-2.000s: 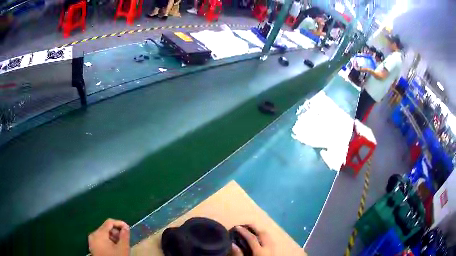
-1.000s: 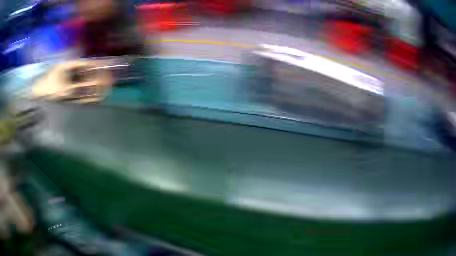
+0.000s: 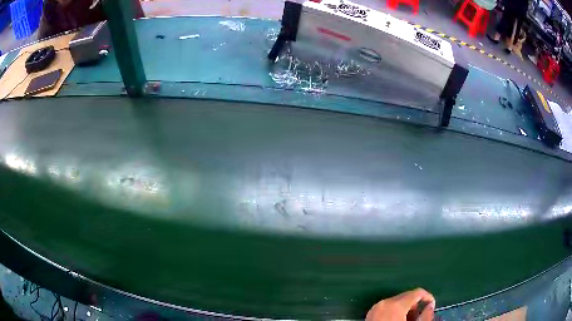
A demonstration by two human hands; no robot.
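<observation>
My left hand [image 3: 401, 307] is at the bottom edge, right of centre, cut off by the picture's rim. Its fingers are curled over the near edge of the green conveyor belt [image 3: 270, 263]; a small dark spot shows between them, and I cannot tell if it is a held thing or shadow. A corner of the tan cardboard sheet [image 3: 515, 316] shows to the right of the hand. My right hand is out of the picture. No earcup shows on the near bench.
Across the belt stand a teal post [image 3: 125, 53], a long metal air blower [image 3: 382, 59] on black brackets and a black box [image 3: 540, 116]. At far left, a black ring [image 3: 41, 58] lies on cardboard beside a grey box [image 3: 90, 42]. Dark cables [image 3: 47, 301] lie at lower left.
The view has swung left from two seconds ago, blurring on the way. My right hand and the black earcup parts have left the picture. My left hand now shows at lower right.
</observation>
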